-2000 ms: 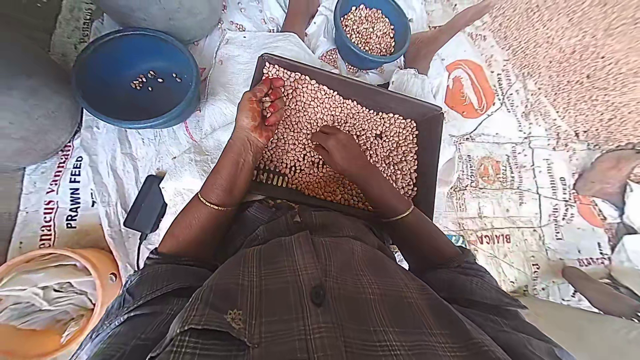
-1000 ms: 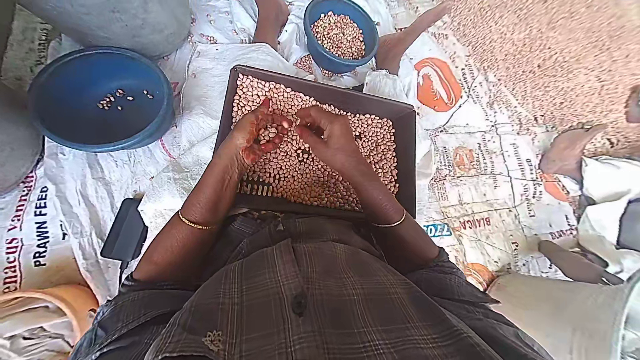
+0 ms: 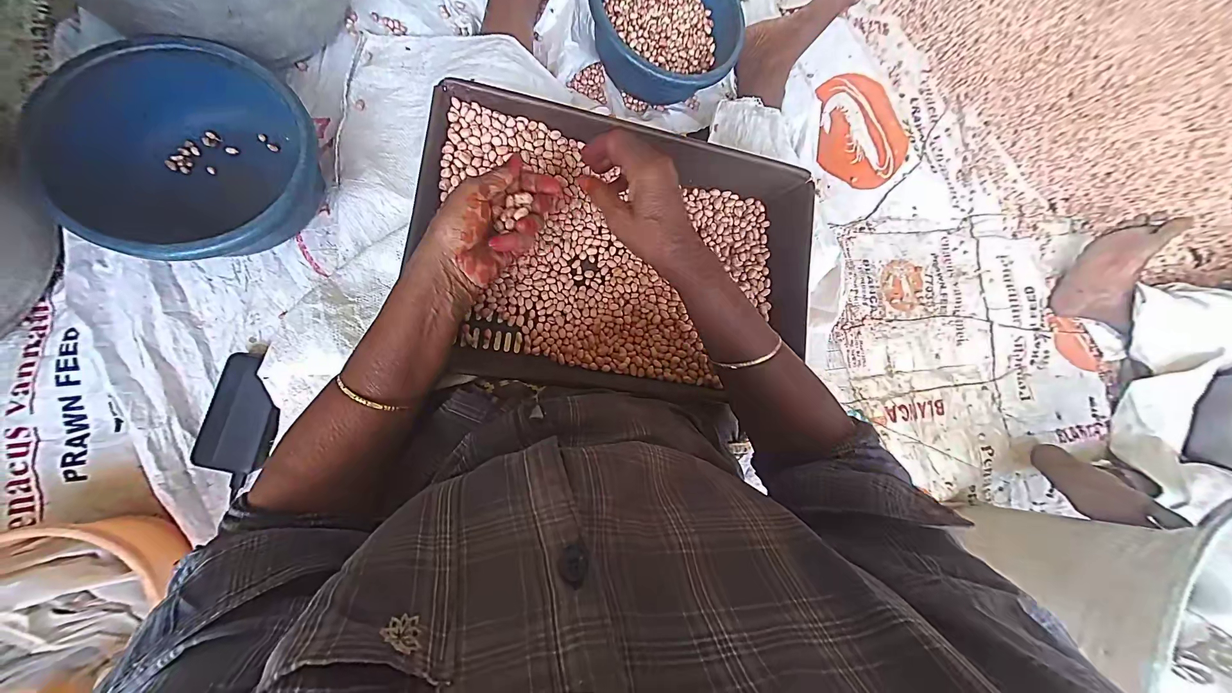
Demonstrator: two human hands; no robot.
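Observation:
A dark rectangular tray (image 3: 797, 260) with a slotted bottom sits at my lap, covered in pinkish-brown nuts or beans (image 3: 616, 318) that look like shelled peanuts. Over its left half, my left hand (image 3: 496, 221) is palm up with a small heap of the nuts in its curled fingers. My right hand (image 3: 635, 197) is just right of it, above the tray, with thumb and forefinger bent and a gap between them; no nut shows plainly there. Dark slots of the tray's bottom show near its lower left corner.
A blue basin (image 3: 173, 221) with several nuts stands at the left. A smaller blue bowl (image 3: 654, 87) full of nuts is beyond the tray, near another person's feet. Printed white sacks (image 3: 895, 318) cover the ground. An orange tub (image 3: 144, 549) is at the lower left; spread nuts or grains lie upper right.
My right hand was down on the nuts two seconds ago, then met my left hand one second ago; now it is slightly apart from it. My left hand still holds nuts.

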